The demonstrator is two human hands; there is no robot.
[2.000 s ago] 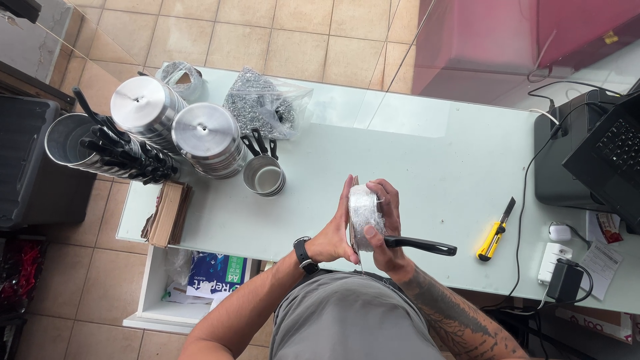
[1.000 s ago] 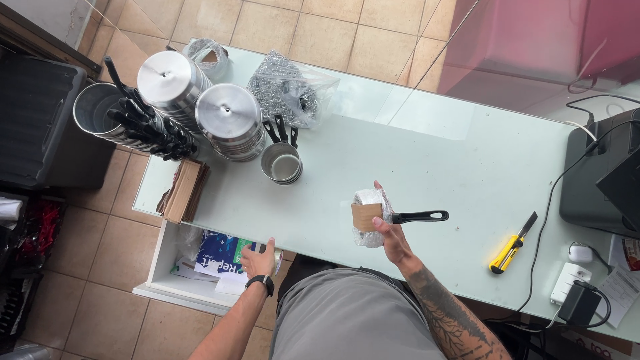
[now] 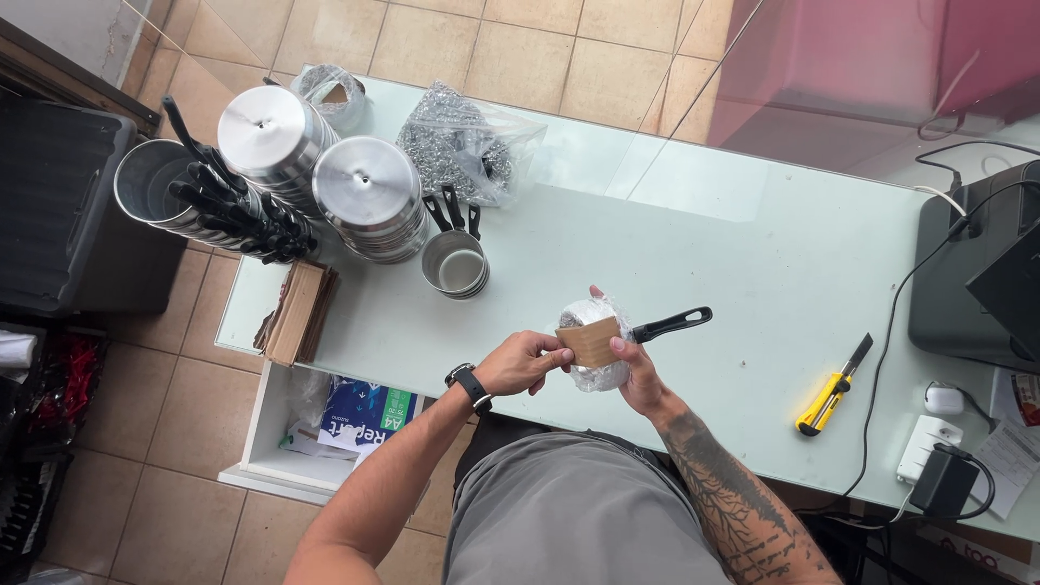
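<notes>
My right hand (image 3: 642,375) holds a small saucepan wrapped in clear plastic (image 3: 597,379), its black handle (image 3: 673,323) pointing right. A piece of brown cardboard (image 3: 591,343) lies against the wrapped pan, under my right thumb. My left hand (image 3: 528,360), with a black watch on the wrist, pinches the left edge of that cardboard. Left of them on the glass desk (image 3: 715,244) stands a nested stack of small saucepans (image 3: 457,264), handles pointing away from me.
Stacked aluminium pots (image 3: 370,191), more pans with black handles (image 3: 236,211), a bag of metallic scourers (image 3: 455,146) and cardboard pieces (image 3: 299,313) stand at left. Below them is an open drawer (image 3: 284,459). At right lie a yellow utility knife (image 3: 834,386), cables and a power strip (image 3: 926,455).
My left hand has moved from over the open drawer to the cardboard on the wrapped pan. Two seconds ago both hands held the wrapped pan, and no cardboard showed on it.
</notes>
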